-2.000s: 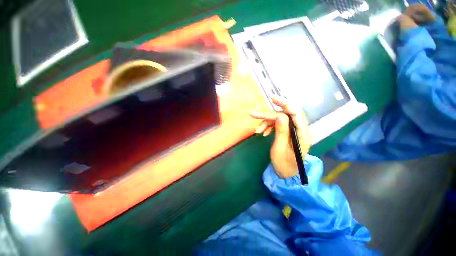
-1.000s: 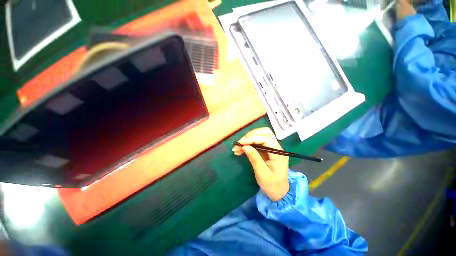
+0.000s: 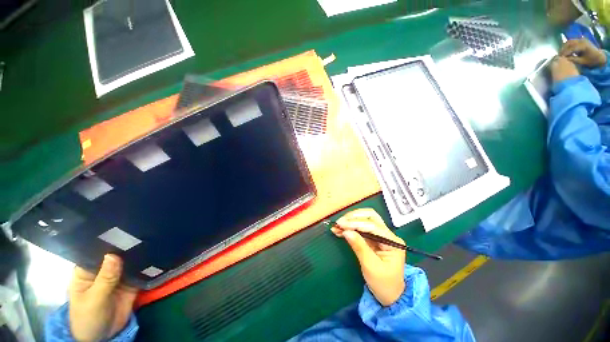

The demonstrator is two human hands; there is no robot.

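Observation:
A dark tablet back housing [image 3: 214, 180] with pale square patches inside is tilted over the orange-red mat [image 3: 354, 167]. My left hand [image 3: 100, 297] grips its lower left corner, thumb on the inner side. My right hand [image 3: 378, 257] holds black tweezers [image 3: 394, 243] near the mat's front edge, to the right of the housing and not touching it. Something tiny may be at the tweezer tip; it is too small to tell. A slotted parts sheet [image 3: 306, 115] lies on the mat behind the housing. A dark slotted sheet [image 3: 251, 287] lies at the near bench edge.
Waiting housings [image 3: 428, 133] lie on white sheets right of the mat. Another housing [image 3: 134, 33] lies on a white sheet at the back left. A perforated sheet [image 3: 481, 39] lies at the back right. A person in blue sleeves [image 3: 575, 147] works at the right.
My left hand has come into view at the housing's lower left corner. My right hand has moved from beside the waiting housings to the near bench edge, with the tweezers turned nearly level.

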